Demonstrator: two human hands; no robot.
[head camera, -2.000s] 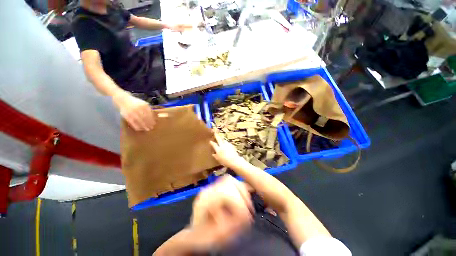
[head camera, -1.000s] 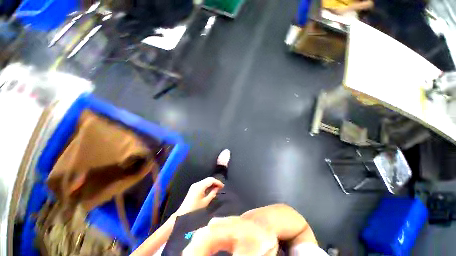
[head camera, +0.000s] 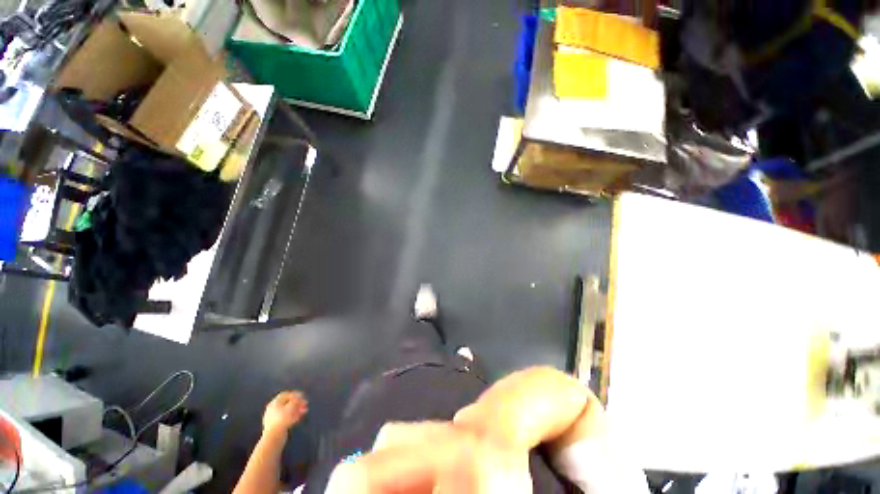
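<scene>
My left hand (head camera: 287, 412) hangs low at the lower left, small in view, with loosely curled fingers and nothing visible in it. My right arm is bent across the bottom edge, and my right hand (head camera: 434, 463) is large, blurred and partly cut off close to the camera. What its fingers do cannot be seen. No bag is in either hand as far as shows. Nearest on the right is a white-topped table (head camera: 714, 328). Below me are my dark clothing and a light shoe (head camera: 426, 302) on the floor.
A dark floor aisle (head camera: 386, 222) runs ahead. On the left, a table holds a black cloth heap (head camera: 154, 227) and an open cardboard box (head camera: 169, 92). A green crate (head camera: 328, 72) stands beyond. Orange-yellow sheets (head camera: 603, 48) lie on a cart ahead right. Machine parts and cables are lower left.
The view has turned right, away from the blue crates, scraps and brown bag, then moved along the aisle. The brown bag is out of view. My left hand now hangs further left.
</scene>
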